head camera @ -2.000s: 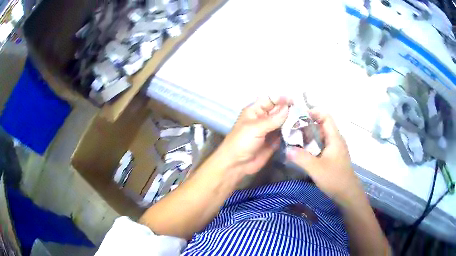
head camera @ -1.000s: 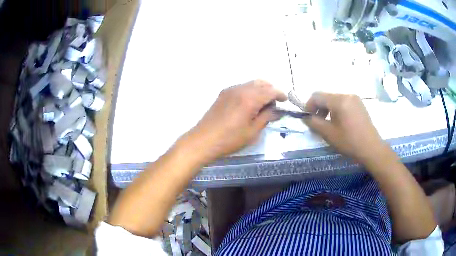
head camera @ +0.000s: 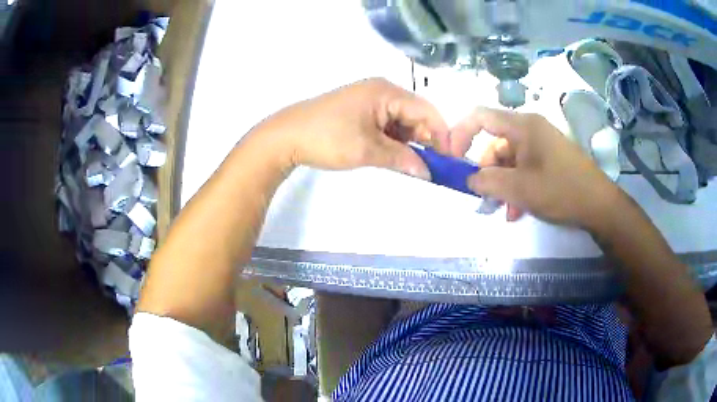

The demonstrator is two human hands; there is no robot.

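Note:
A dark-blue fabric piece (head camera: pixel 448 170) is stretched between my two hands, above the white table in front of the sewing machine. My left hand (head camera: pixel 362 129) pinches its left end between thumb and fingers. My right hand (head camera: pixel 542 169) grips its right end. A bit of pale grey fabric (head camera: pixel 489 206) shows under my right fingers; most of it is hidden by the hand. The needle area is behind my hands, and I cannot tell the needle itself.
The sewing machine head (head camera: pixel 629 27) is at the top right. Grey-white loops (head camera: pixel 641 102) are heaped right of my right hand. A carton (head camera: pixel 182 94) full of small bands stands at the left. A lower carton (head camera: pixel 346 330) is below the ruler-marked table edge (head camera: pixel 409 281).
My hands came from over the lower carton to the table, then nearer the machine. The blue piece now shows clearly between them. The view has turned and moved closer to the machine.

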